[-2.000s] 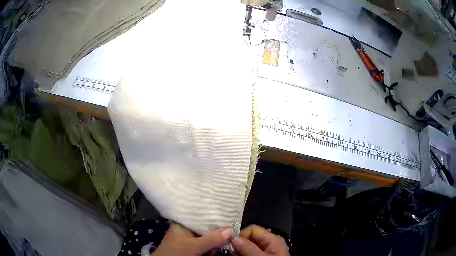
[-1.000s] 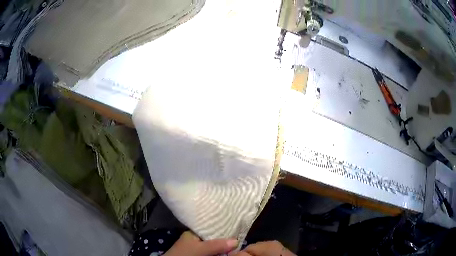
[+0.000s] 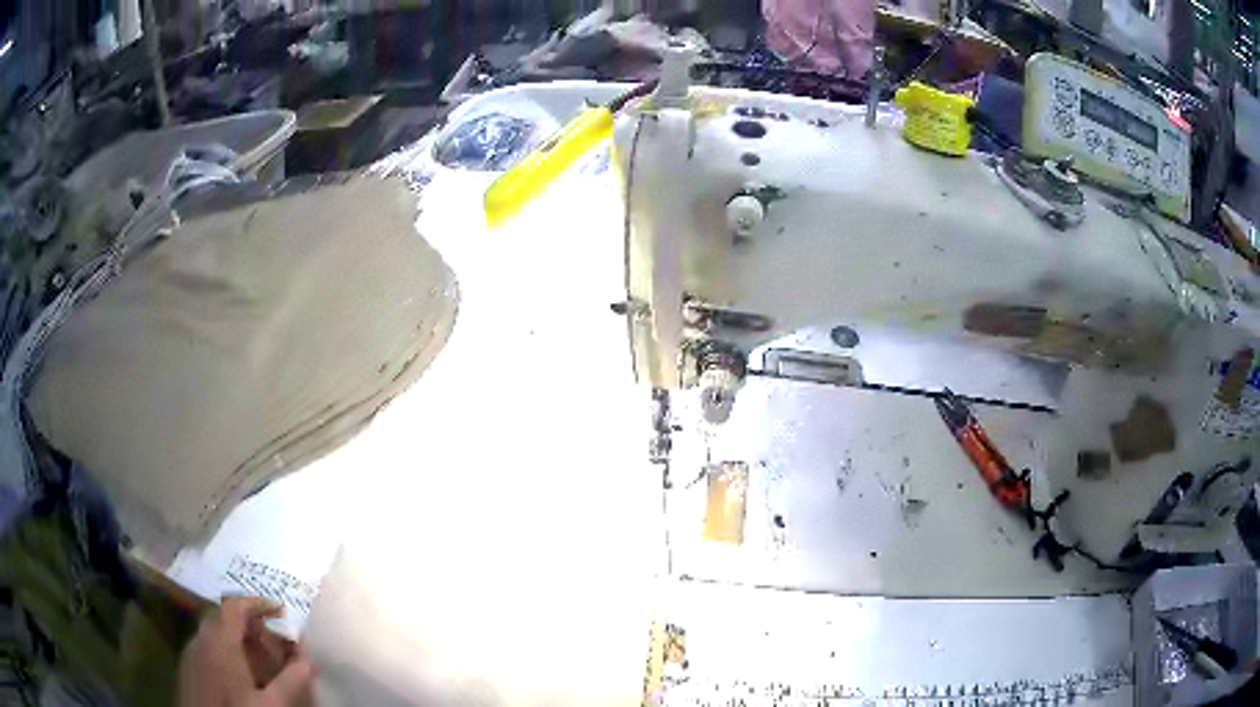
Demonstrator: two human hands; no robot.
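A large pale cloth panel (image 3: 362,642) lies over the table and reaches up to the sewing machine (image 3: 884,249). It glares white under the lamp, so most of its surface and left outline are lost. Its right edge runs down below the presser foot area (image 3: 661,428). My left hand (image 3: 249,656) is at the lower left, beside the panel's left edge, cut off by the picture's bottom. Its fingers are curled and apart, with no cloth visible between them. My right hand is not in view.
A stack of tan panels (image 3: 235,345) lies left of the machine. Orange-handled snips (image 3: 988,456) lie on the machine bed. A white parts tray (image 3: 1147,642) is at the lower right. A yellow-handled tool (image 3: 550,166) is behind the glare. A control panel (image 3: 1105,131) stands at the top right.
The view has tilted up, bringing in the machine top. My left hand has moved from the panel's lower tip to its left side. My right hand has left the picture.
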